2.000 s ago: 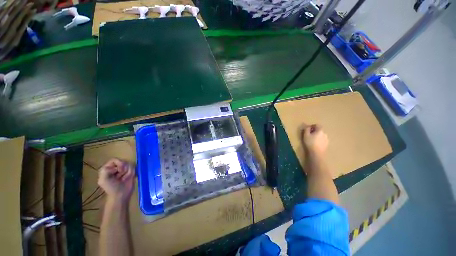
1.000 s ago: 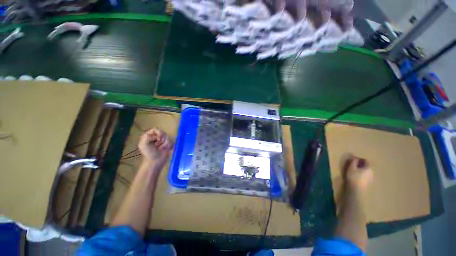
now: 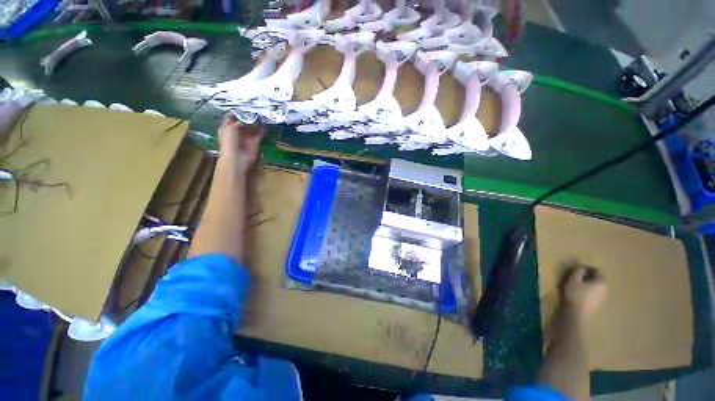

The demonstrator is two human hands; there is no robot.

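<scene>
A layered stack of white and pink cat-ear headbands (image 3: 384, 86) on tan board is at the top centre, above the conveyor. My left hand (image 3: 241, 137) is raised at the stack's lower left edge. Its fingertips are partly hidden, so a grip cannot be told. My right hand (image 3: 584, 288) is blurred and curled over the right cardboard sheet (image 3: 643, 251), with nothing visible in it. The black electric screwdriver (image 3: 502, 282) hangs between the feeder and that sheet. The silver screw feeder (image 3: 423, 204) sits on the blue tray (image 3: 304, 243).
At left is another stack under a tan divider sheet (image 3: 86, 188), with white ends and dark wires sticking out. Two loose headband pieces (image 3: 168, 39) lie on the green conveyor (image 3: 580, 125). Blue bins (image 3: 698, 176) are at the far right. The screwdriver cord crosses the upper right.
The headband stack has come lower and nearer, covering most of the green board. My left hand has moved up from beside the tray to the stack's edge. My right hand stays over the cardboard.
</scene>
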